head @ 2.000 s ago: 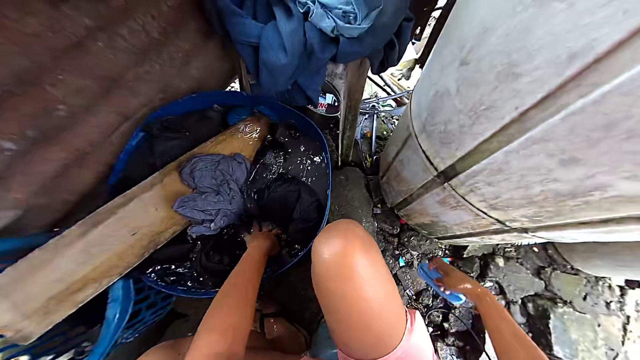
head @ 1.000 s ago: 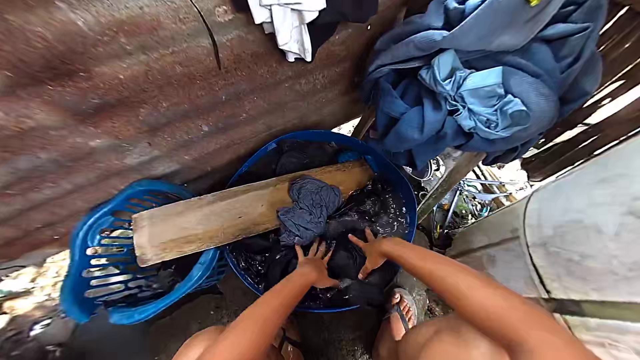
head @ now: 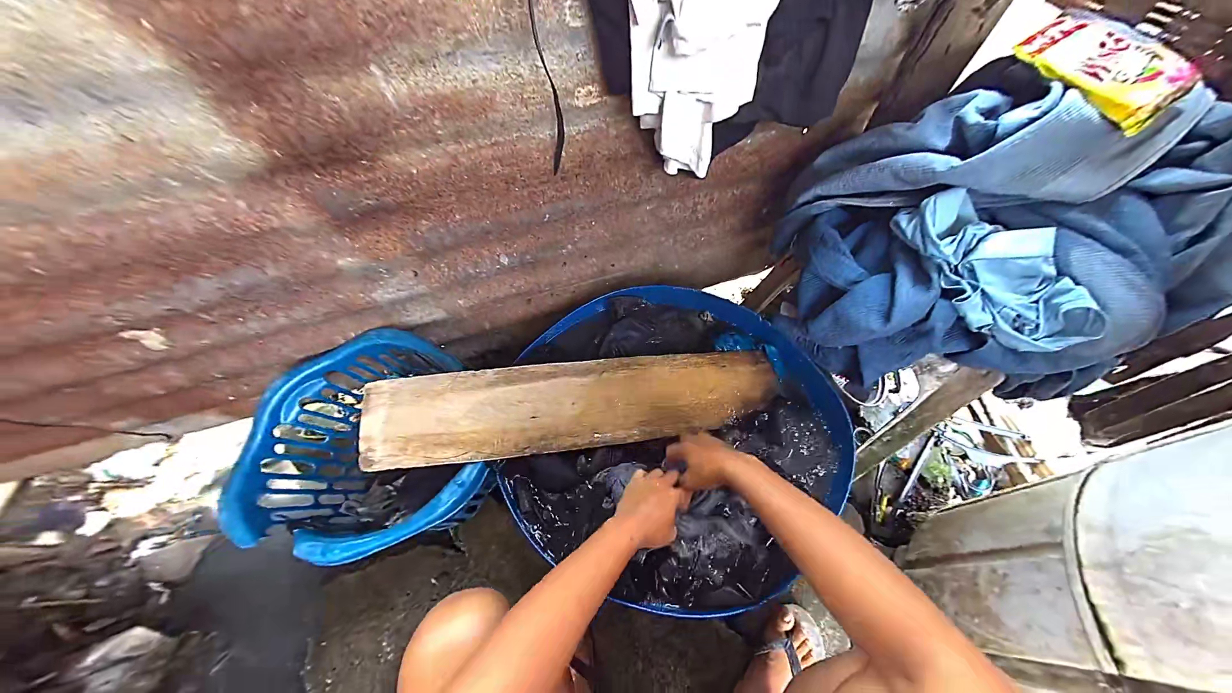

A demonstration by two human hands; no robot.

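A round blue plastic tub (head: 844, 423) holds dark water and dark wet clothes (head: 722, 549). Across it lies a wooden board (head: 568, 409), its right end in the tub and its left end over a basket. Just below the board my left hand (head: 652, 507) and my right hand (head: 701, 462) are close together, with fingers curled on a grey-blue wet cloth (head: 616, 479). Part of that cloth is hidden by my hands and the water.
A blue slotted plastic basket (head: 260, 452) with dark cloth stands at the left. Rusty corrugated metal sheeting (head: 337, 212) rises behind. Blue fabric (head: 866, 279) and a yellow packet (head: 1107, 67) lie at upper right, above a grey container (head: 1155, 539). White and dark clothes (head: 693, 77) hang at the top.
The grey-blue cloth lay on the board; now it is in the tub. My right hand, holding a blue object two seconds ago, has joined my left. Both spread hands have closed. The view has shifted.
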